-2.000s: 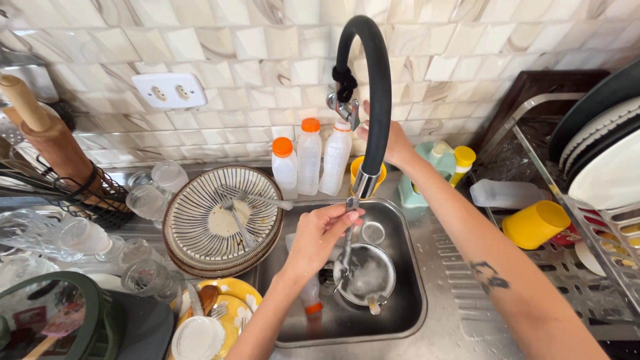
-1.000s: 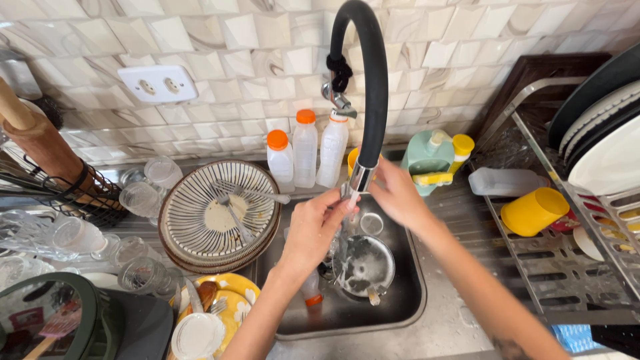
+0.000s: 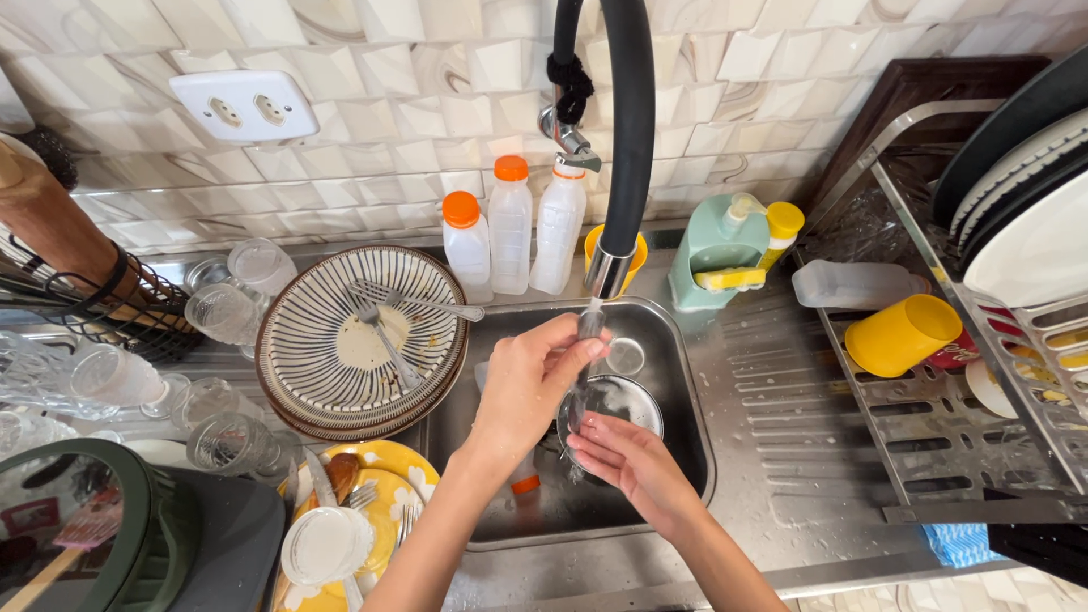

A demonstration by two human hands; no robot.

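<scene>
Water runs from the spout of a black flexible faucet [image 3: 614, 263] over a slim metal utensil [image 3: 581, 387], its type unclear. My left hand [image 3: 544, 365] pinches its upper end just under the spout. Below it, my right hand [image 3: 625, 459] has its fingers slightly curled beside the lower end; whether they grip it I cannot tell. Beneath my hands, a round metal vessel [image 3: 633, 399] holding cloudy, sudsy water sits in the steel sink [image 3: 701, 442]. A bottle with an orange cap [image 3: 525, 484] lies in the basin, partly hidden by my left wrist.
Stacked striped plates [image 3: 285, 340] with forks stand left of the sink, near drinking glasses [image 3: 225, 314] and yellow plates [image 3: 425, 463]. Plastic bottles [image 3: 510, 229] line the wall. A green soap dispenser [image 3: 714, 246] with a sponge stands right, beside a metal dish rack [image 3: 901, 459].
My right hand has come down from the faucet valve by the wall, past the spout, to the utensil's lower end. My left hand stays on the utensil under the spout.
</scene>
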